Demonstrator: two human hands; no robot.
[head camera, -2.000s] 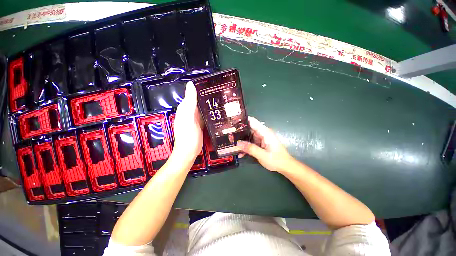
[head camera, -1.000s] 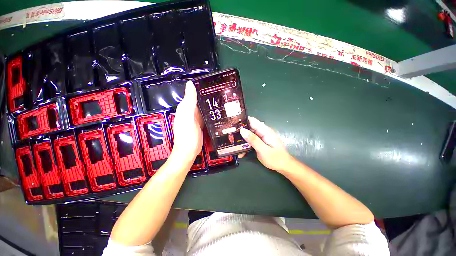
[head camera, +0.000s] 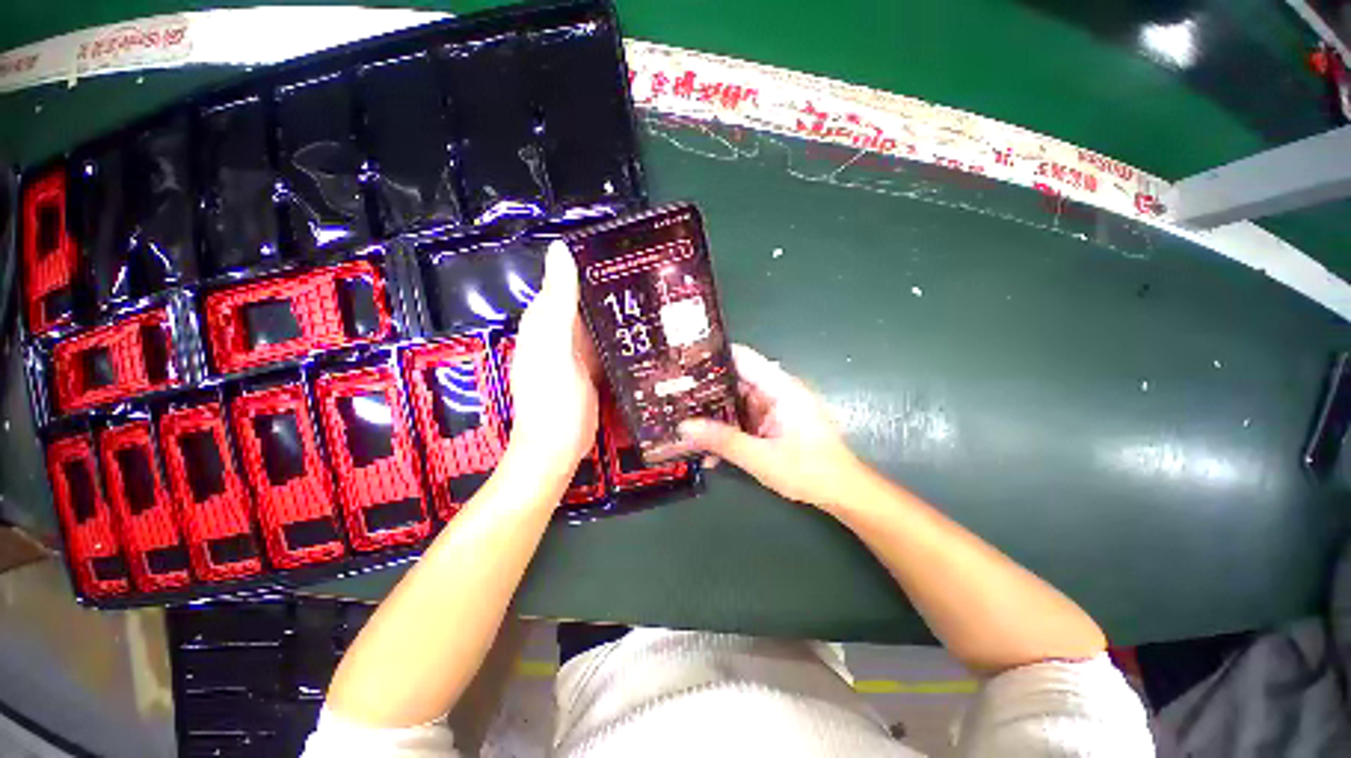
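Note:
A dark smartphone (head camera: 659, 333) with a lit screen showing 14 33 is held in both hands above the right part of the tray. My left hand (head camera: 554, 370) grips its left edge. My right hand (head camera: 778, 430) holds its lower right, with the thumb on the lower screen. The black blister tray (head camera: 408, 133) lies on the dark green bench. Red plastic housings (head camera: 297, 319) sit in its front row, its middle row and one far-left pocket. The phone and my left hand hide some of the housings.
The dark green bench (head camera: 948, 385) extends to the right. A white strip with red lettering (head camera: 889, 133) edges the green belt behind. A pale metal bar (head camera: 1267, 181) is at the right, with a dark object (head camera: 1329, 422) at the right edge. More black trays (head camera: 245, 674) lie below the bench.
My right thumb has moved down and left on the screen. The red item at the far top right has shifted along the belt. The phone and my left hand have barely moved.

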